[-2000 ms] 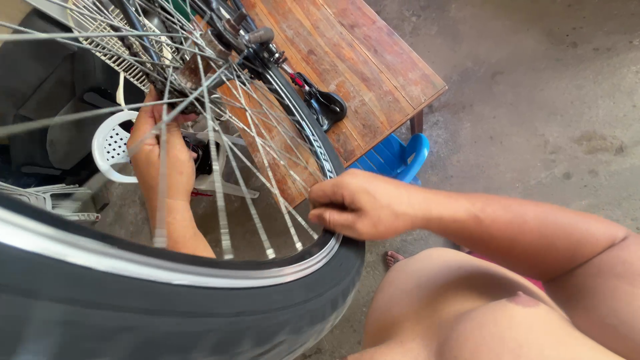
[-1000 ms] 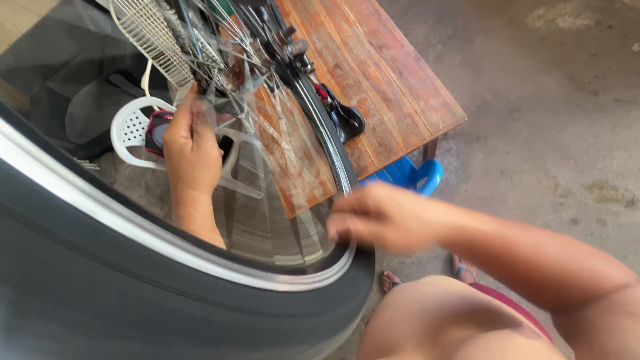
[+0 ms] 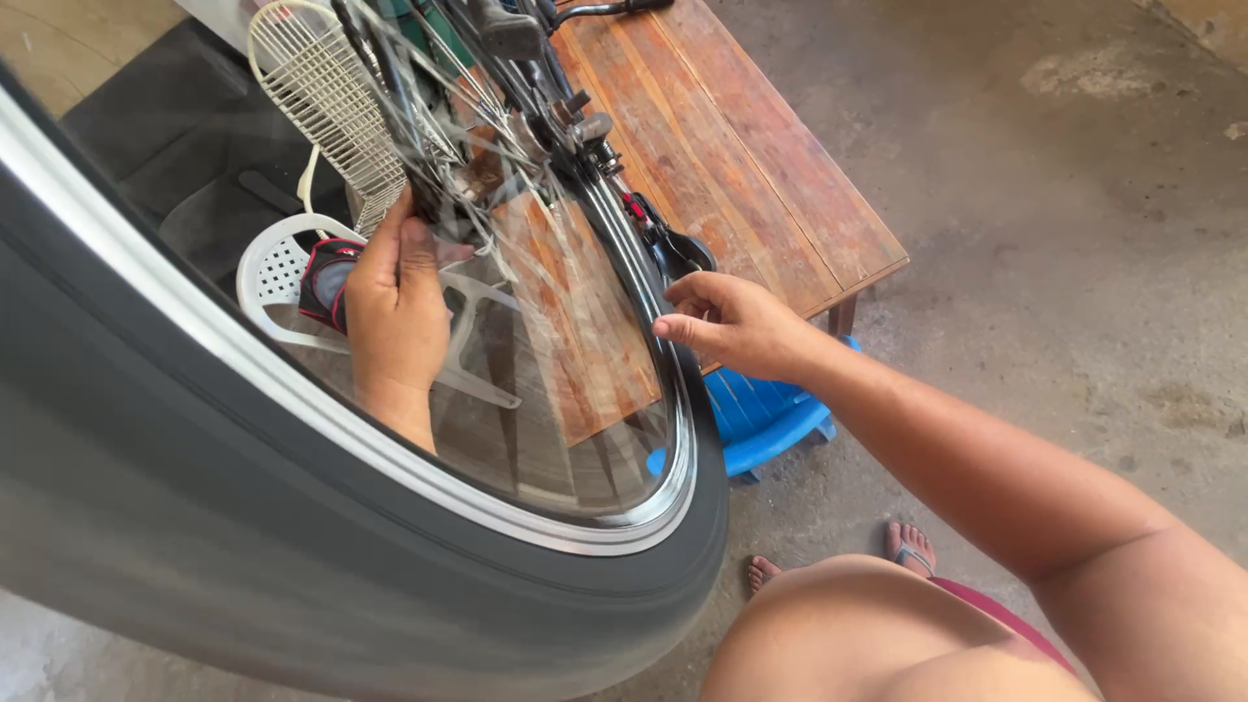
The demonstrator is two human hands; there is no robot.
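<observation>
A bicycle wheel with a black tire (image 3: 322, 526) and a silver rim (image 3: 624, 536) fills the left and centre; its spokes are a blur. Seen through them, my left hand (image 3: 395, 302) grips a dark bicycle part (image 3: 390, 97) near the hub, its fingertips partly hidden. My right hand (image 3: 736, 327) is just outside the rim's right side, fingers loosely bent and apart, holding nothing. Rim brake parts (image 3: 590, 132) sit by the rim above it. The bicycle appears upside down, with a black saddle (image 3: 682, 255) by the wooden table (image 3: 751, 156).
A blue plastic chair or stool (image 3: 770, 429) stands under the table's near corner. Behind the wheel are a white plastic chair (image 3: 278, 278), a red-edged black item (image 3: 327, 283) and a cream fan guard (image 3: 322, 88). My feet in sandals (image 3: 912, 551) are on the concrete floor.
The wheel turns; spokes that showed singly two seconds ago are now blurred. My right hand, at the rim's lower right before, has its fingers more apart now. My left hand stays near the hub.
</observation>
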